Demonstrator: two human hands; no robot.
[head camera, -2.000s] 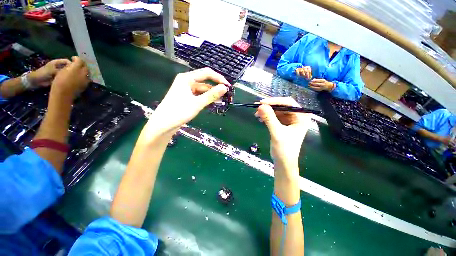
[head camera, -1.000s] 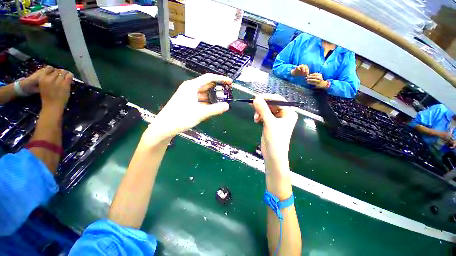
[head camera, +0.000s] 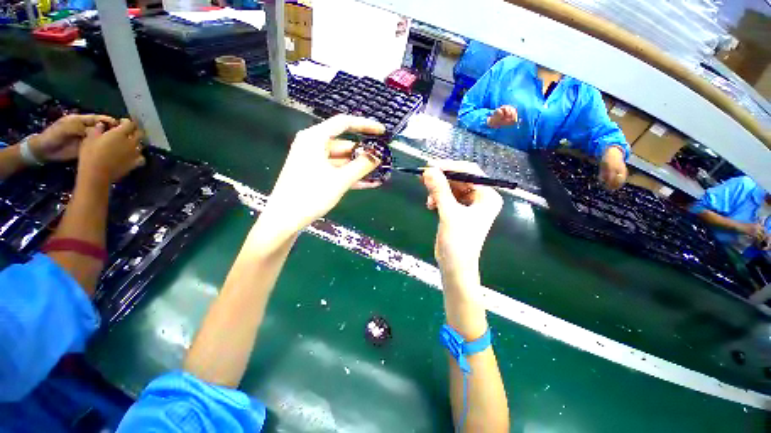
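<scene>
My left hand (head camera: 308, 173) pinches a small round assembly (head camera: 378, 161), black with silvery bits, above the green belt. The fingers cover part of it. My right hand (head camera: 463, 203) holds slim black tweezers (head camera: 473, 178) like a pen, with the tip pointing left at the assembly's right side. Whether the tip touches it cannot be told. A blue wrist strap (head camera: 465, 341) with a thin cord is on my right wrist. Another round assembly (head camera: 378, 330) lies on the belt below my hands.
Black trays (head camera: 161, 220) lie at left beside a neighbour's hands (head camera: 106, 148). A white divider strip (head camera: 549, 326) crosses the green belt (head camera: 279, 355). Across the line are more black trays (head camera: 372, 101), a pale pocketed tray (head camera: 482, 152), a tape roll (head camera: 231, 68) and a person in blue (head camera: 541, 106). Metal uprights stand at left.
My left fingers have shifted on the assembly, with the thumb now over its face. My right hand has moved slightly left since the earliest frame. The person across has spread their hands, one over the black trays.
</scene>
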